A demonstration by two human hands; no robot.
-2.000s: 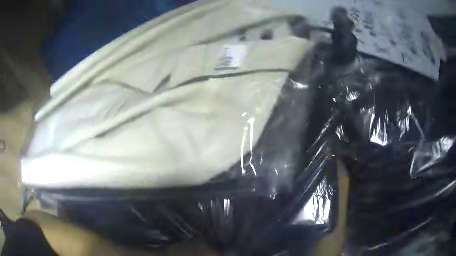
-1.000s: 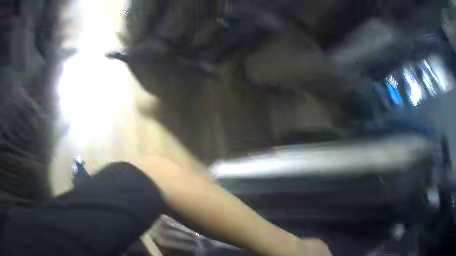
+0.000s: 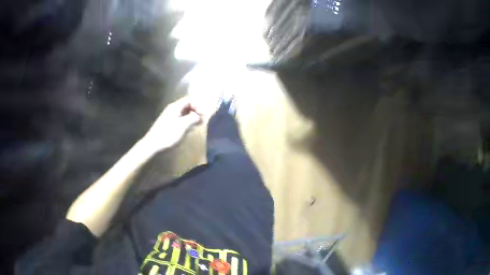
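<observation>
My left hand is bare and blurred, at the end of a bare forearm that comes in from the lower left. Its fingers are loosely curled with a small gap, and I see nothing held in it. My right hand is not in view. My dark clothing, with a yellow, red and blue pattern at the bottom edge, and a leg pointing forward show in the middle. No garment is in my visible hand.
Pale wood-look floor lies ahead, with a strong glare at the top. Dark blurred shapes, perhaps hanging garments, line both sides. A blue bulky thing stands at the lower right, beside some clear film.
The view has swung from the bagged cream and dark garments to the floor. The outstretched bare arm at lower right is gone; my left hand now shows left of centre.
</observation>
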